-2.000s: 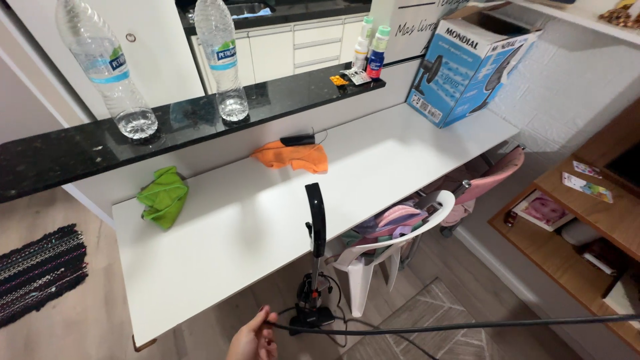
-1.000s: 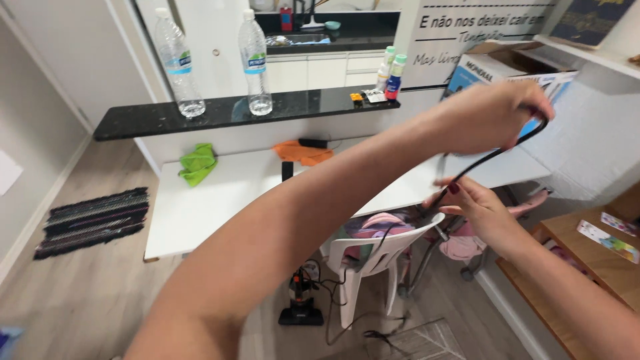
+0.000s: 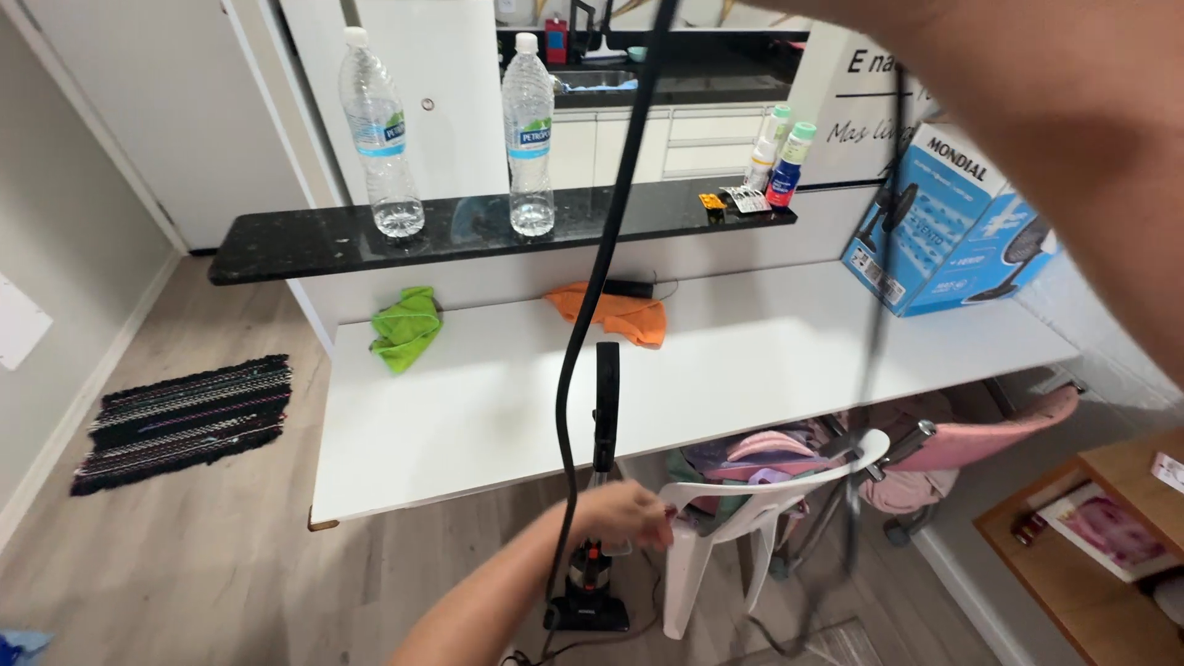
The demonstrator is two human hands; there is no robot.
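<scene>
My left hand reaches in low from the bottom centre, beside the handle shaft of an upright vacuum cleaner and the white plastic chair. Whether its fingers hold anything is unclear. A black power cord hangs from the top of the view past my left wrist. Another blurred length of cord hangs further right. My right forearm crosses the upper right corner; the hand is beyond the frame. The vacuum's black handle stands upright before the white desk.
Two plastic bottles stand on a black stone ledge. Green and orange cloths and a fan box lie on the desk. A white plastic chair, pink swivel chair and wooden shelf are at the right.
My left hand has left the upper right and is now low near the vacuum cleaner. My right arm has risen, its hand out of view. The cord now hangs across the middle.
</scene>
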